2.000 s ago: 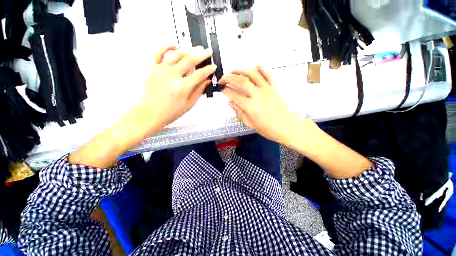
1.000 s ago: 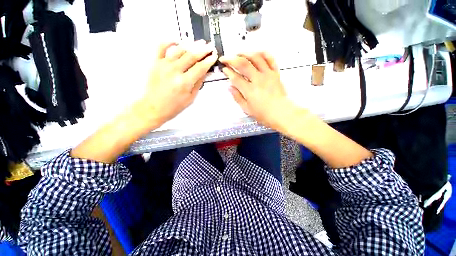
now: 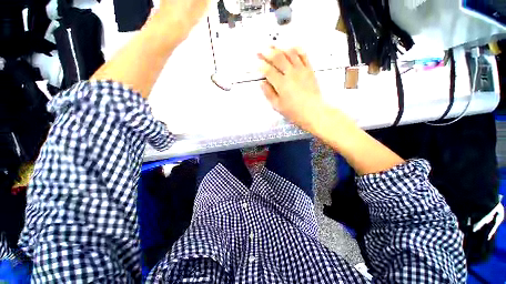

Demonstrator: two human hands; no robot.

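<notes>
My right hand (image 3: pixel 291 80) rests on the white machine table (image 3: pixel 238 113), just below the needle area, its fingers slightly spread, with no piece visible in it. My left hand (image 3: pixel 180 16) is at the top edge, partly cut off; its fingertips are out of the picture, so what it holds cannot be seen. The presser foot area (image 3: pixel 252 6) shows small metal parts at top centre. No zipper shows under it. A dark thread line runs across the table to my right fingers.
A zipper bundle (image 3: pixel 372 36) hangs at the upper right above a brown tab (image 3: pixel 352 77). Black straps (image 3: pixel 398 94) cross the table's right part. Black zipper pieces (image 3: pixel 80 47) lie at the upper left. A plain black stack (image 3: pixel 132 12) is beside my left forearm.
My left hand has moved up and forward to the top edge. The black piece that was between my hands no longer shows. My right hand has stayed near the needle, its fingers a little more extended.
</notes>
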